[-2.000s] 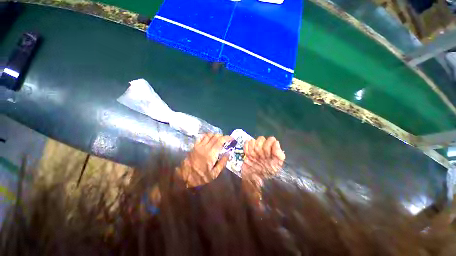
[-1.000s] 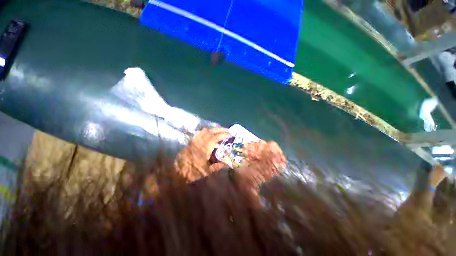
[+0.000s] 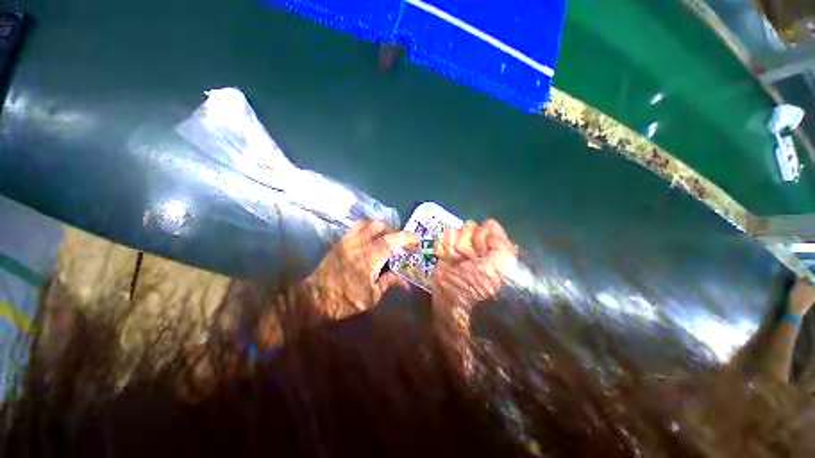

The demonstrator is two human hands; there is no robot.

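A small white open-cased unit lies on the dark green bench in front of me, with green, dark and metallic bits inside. My left hand holds its left side, fingers at its edge. My right hand is on its right side, with fingertips over the inner parts; what they pinch is too small to tell. A crinkled clear bag with something white in it trails from the case to the upper left. Brown hair-like strands hide the lower view and my wrists.
The dark green bench curves across the view. Beyond it are a blue mat, a worn speckled rail and the green conveyor carrying a white unit. Another person's arm with a blue wristband is at the right. A dark device is top left.
The view has shifted, so the mat sits higher. A white unit has come fully into view on the conveyor, and another person's arm shows at the right. Both hands stay at the case, fingers slightly moved.
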